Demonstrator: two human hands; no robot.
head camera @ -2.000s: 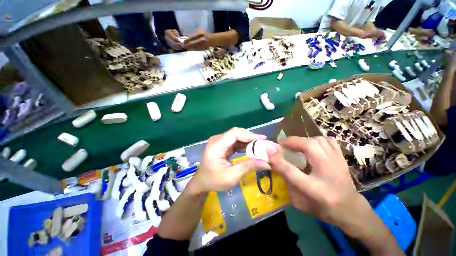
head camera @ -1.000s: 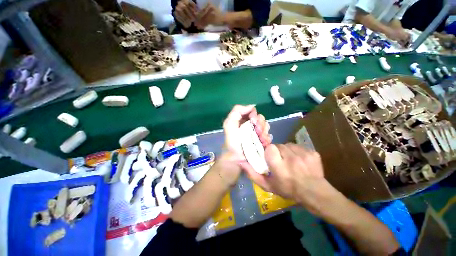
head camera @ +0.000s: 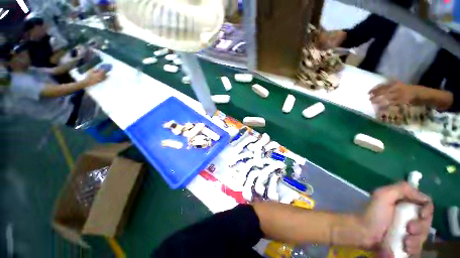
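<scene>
My left hand (head camera: 391, 216) is at the lower right, its fingers closed around a smooth white closed unit (head camera: 402, 229) held roughly upright. The black sleeve and forearm reach in from the bottom. My right hand does not show. A pile of open white curved housings (head camera: 262, 169) lies on the printed mat (head camera: 232, 192), left of my hand, with blue and green parts showing in some. The view is slightly blurred.
A blue tray (head camera: 174, 179) with beige pieces stands left of the pile. The green belt (head camera: 333, 133) carries several white units. A fan (head camera: 171, 22) stands beyond the tray. An open carton (head camera: 113, 196) is at lower left. People work across the belt and at far left.
The view has swung left, bringing in the fan, far-left people and floor carton. The large carton of covers has left view. My left hand still holds the unit; my right hand has gone out of view.
</scene>
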